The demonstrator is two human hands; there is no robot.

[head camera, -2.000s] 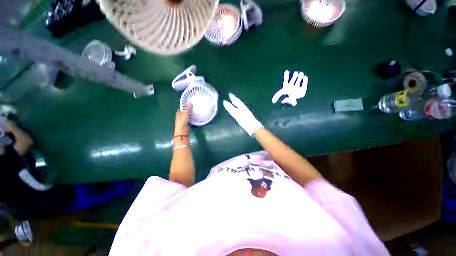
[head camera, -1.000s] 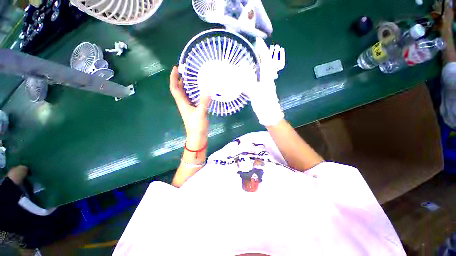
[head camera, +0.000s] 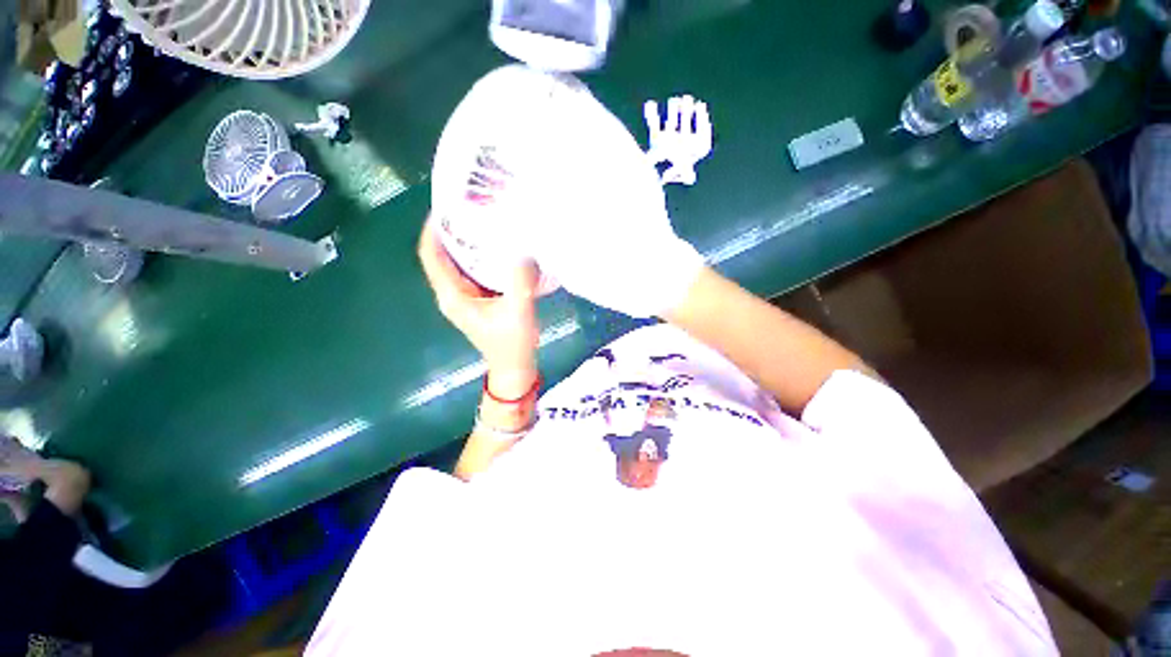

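A white clip fan is held up close in front of my chest, its round head overexposed. Its clip base sticks out at the top. My bare left hand grips the lower left rim of the head. My gloved right hand lies over the right part of the head; glove and fan blend in the glare, so its fingers cannot be told apart. A spare glove lies flat on the green bench, right of the fan.
The large fan hangs upper left, above a metal bracket arm. Another clip fan stands on the bench. Bottles and a pale block lie right. A carton is below right; a person's hand shows left.
The fan was lifted from the bench towards me, and my right hand joined it. Since one second ago, my gloved hand has moved left across the grille. The view has shifted.
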